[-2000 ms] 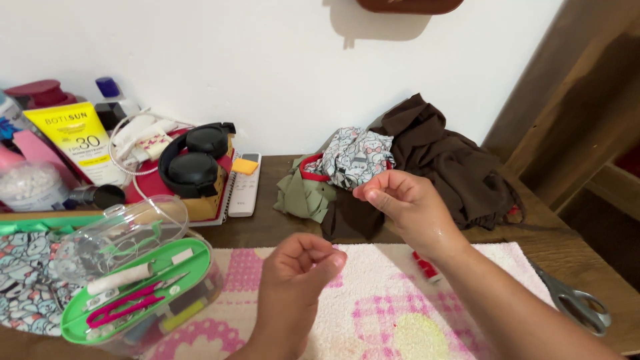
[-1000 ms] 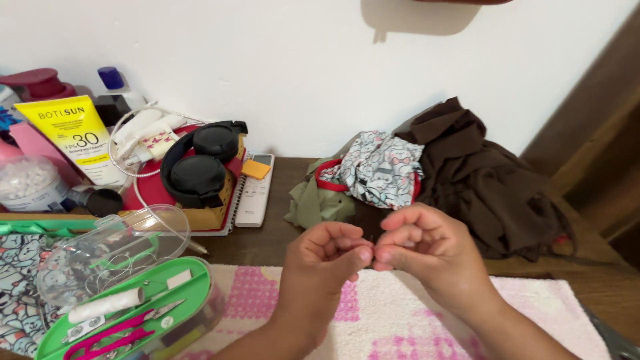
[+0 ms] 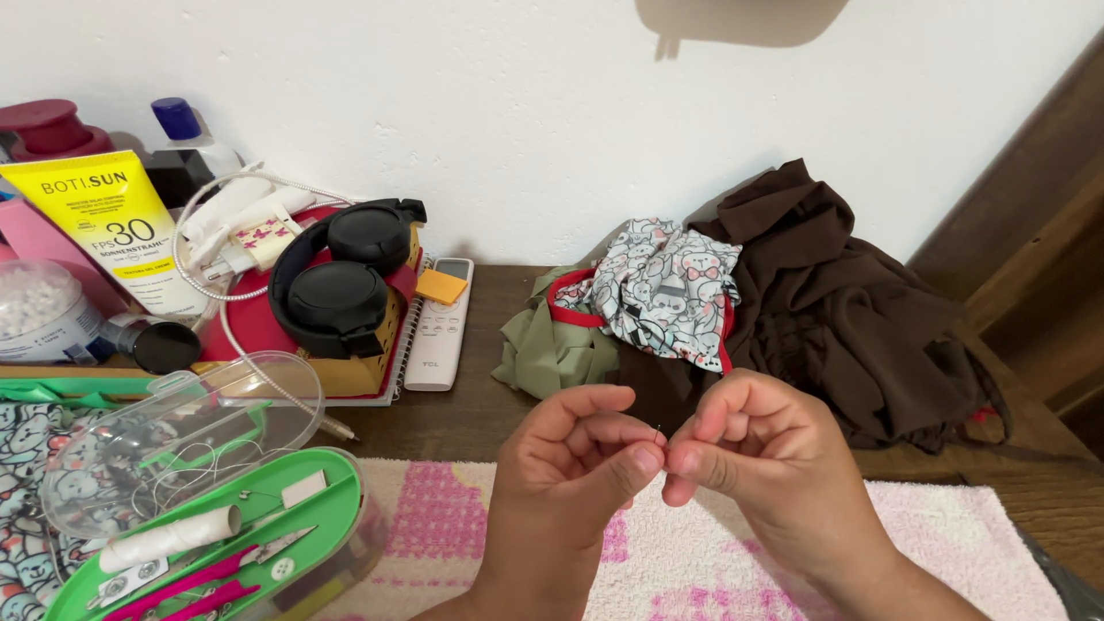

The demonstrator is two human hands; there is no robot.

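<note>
Above a pink and white towel (image 3: 440,517), my left hand (image 3: 578,483) pinches a thin sewing needle (image 3: 659,433) between thumb and index finger, its tip pointing up. My right hand (image 3: 750,448) has thumb and index finger pressed together against the left fingertips; whether thread lies between them is too small to tell. At the lower left an open sewing kit with a green tray (image 3: 341,492) holds a spool of white thread (image 3: 172,536), pink-handled thread snips (image 3: 207,573) and a white button (image 3: 282,567).
Behind my hands lie a brown cloth (image 3: 854,319), a bear-print cloth with red trim (image 3: 668,289) and an olive cloth (image 3: 552,345). Black headphones (image 3: 336,297), a white remote control (image 3: 438,345) and a sunscreen tube (image 3: 116,233) stand at left. A white wall (image 3: 517,129) rises behind.
My hands were apart two seconds ago; they came together at the fingertips and remain so. The view has shifted, and the scissors and red item seen earlier at right are out of sight.
</note>
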